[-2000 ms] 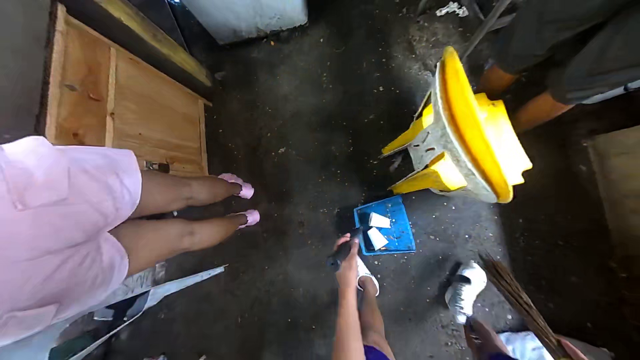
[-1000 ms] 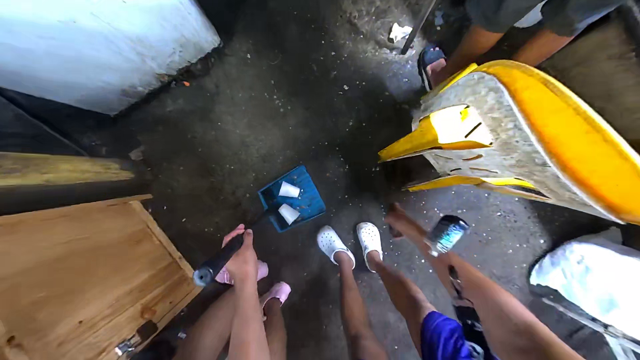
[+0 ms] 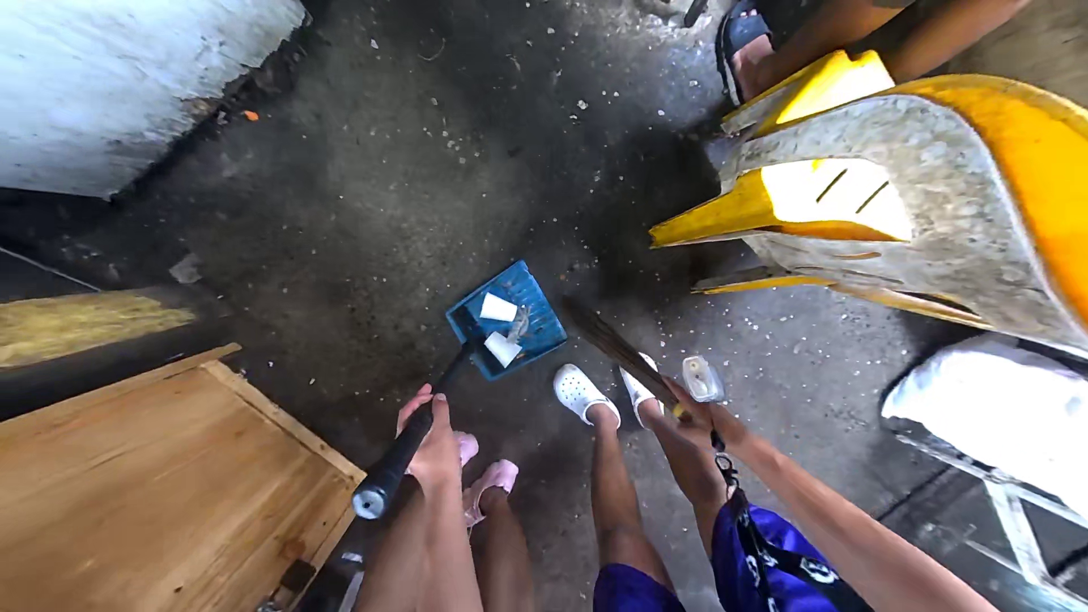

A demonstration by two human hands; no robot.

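My left hand (image 3: 432,438) is closed around the black handle (image 3: 393,476) of a blue dustpan (image 3: 544,327), which rests on the dark floor. Two white cups (image 3: 499,308) and a crumpled clear scrap (image 3: 519,324) lie in the pan. My right hand (image 3: 693,416) grips a stick broom (image 3: 616,344) near its yellow band; the bristle tips are just right of the pan, apart from it. Beside that hand is a clear plastic container (image 3: 702,379); whether the hand touches it is unclear. A black lanyard (image 3: 748,535) hangs below my right forearm.
A yellow plastic chair (image 3: 850,204) lies tipped at right, with a person's sandaled foot (image 3: 746,51) behind it. Another person's pink clogs (image 3: 493,484) are near my left arm. A wooden panel (image 3: 170,484) stands at lower left, a white sack (image 3: 986,416) at right. Small debris dots the floor.
The view has shifted strongly since the first frame. The broom's bristles now show beside the dustpan; one second ago they could not be made out. Both cups stay in the pan.
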